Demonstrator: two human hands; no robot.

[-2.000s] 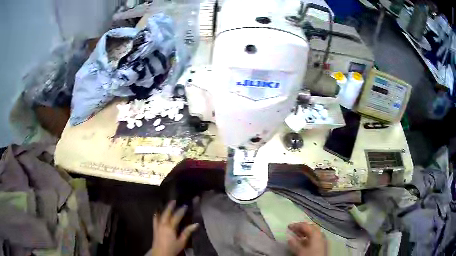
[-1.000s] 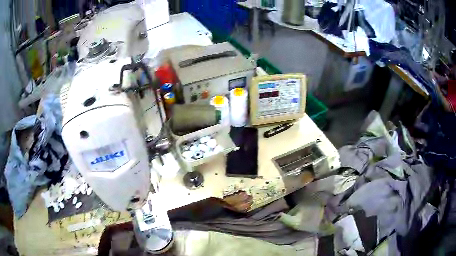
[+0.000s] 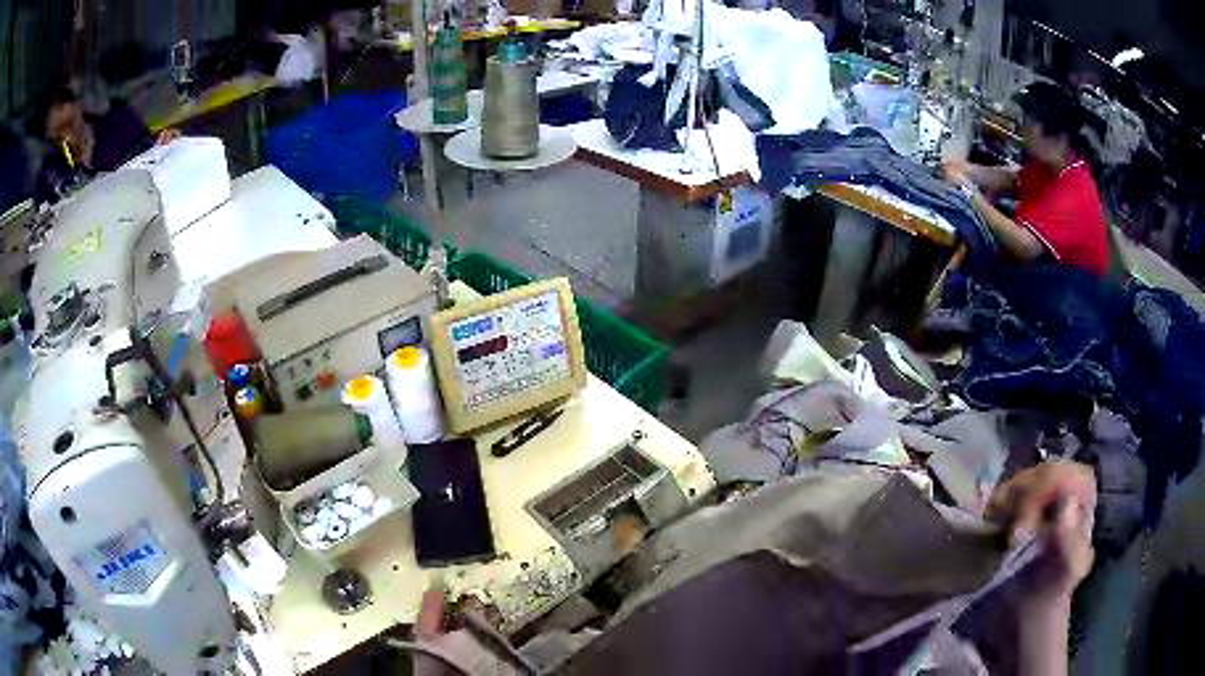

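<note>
A grey-brown garment (image 3: pixel 793 568) is spread across the lower right, raised in front of the table. My right hand (image 3: pixel 1051 522) is closed on its upper right part. My left hand (image 3: pixel 434 615) shows only as a small blurred bit of finger at the cloth's left end, by the table's front edge; it seems to pinch the cloth, and the rest is hidden. The white Juki sewing machine (image 3: pixel 119 528) stands at the far left. Its needle area is out of view.
On the table (image 3: pixel 634 409) are a parts tray of white pieces (image 3: pixel 337 512), a flat black rectangle (image 3: pixel 449 502), thread cones (image 3: pixel 412 396), a control panel (image 3: pixel 509 354) and snips (image 3: pixel 529 431). More garments (image 3: pixel 846 416) are heaped behind the cloth. A person in red (image 3: pixel 1064 218) sits farther back.
The view has swung right, so the machine shows farther left. Both hands were out of view one second ago; now my right hand grips the garment and it is lifted and spread.
</note>
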